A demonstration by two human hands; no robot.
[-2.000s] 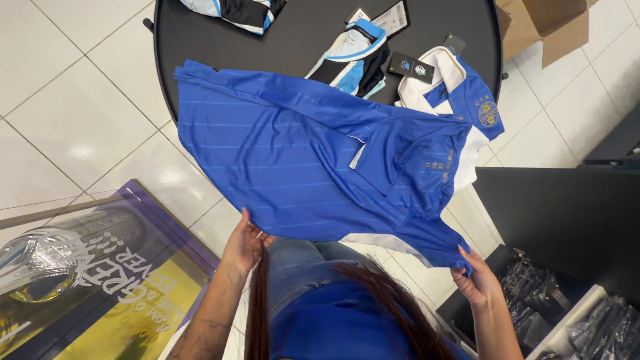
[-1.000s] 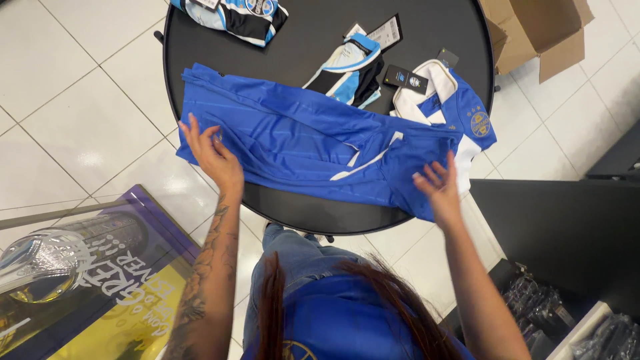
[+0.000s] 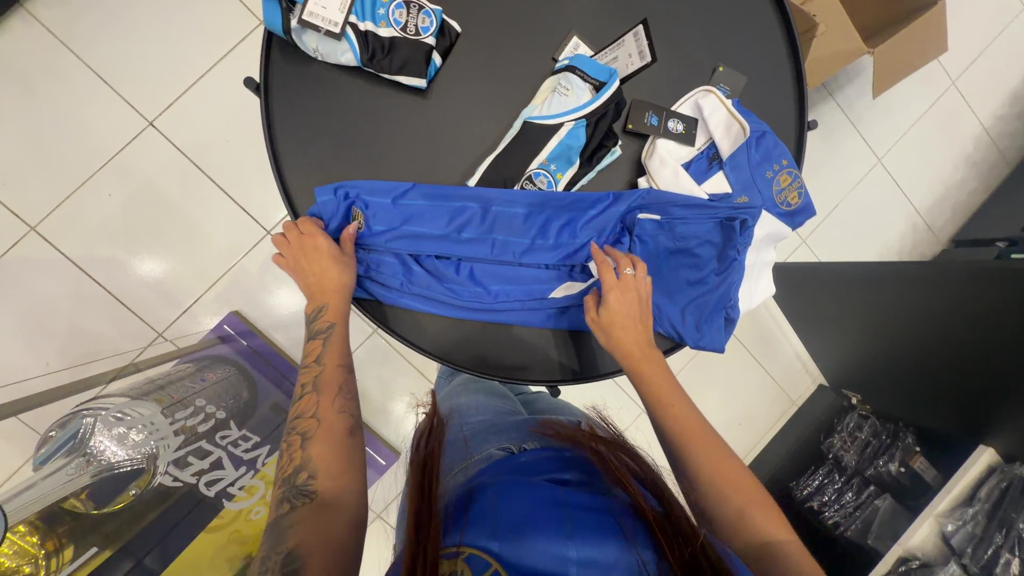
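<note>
A blue football jersey [image 3: 496, 224], its long sides folded inward, lies across the near part of a round black table [image 3: 384, 136]. My left hand [image 3: 318, 254] has its fingers and thumb on the jersey's left end; whether they pinch the cloth cannot be told. Near the white trim, my right hand [image 3: 620, 300] touches the fold with bent fingers; its grip on the fabric is unclear. Partly beneath the jersey's right end is a blue and white shirt [image 3: 766, 180] with a white collar and tags. A striped jersey [image 3: 560, 120] in light blue, black and white lies just behind.
Another folded striped jersey [image 3: 376, 40] lies at the table's far left. An open cardboard box [image 3: 872, 32] is beyond the right edge. Plastic-wrapped goods [image 3: 860, 472] fill a black bin at lower right. A display case with a trophy [image 3: 112, 452] stands at lower left.
Two seconds ago the jersey was spread wider, its lower edge hanging past the table toward me. Now it is a narrow strip. Both hands, raised over it one second ago, are down on the cloth.
</note>
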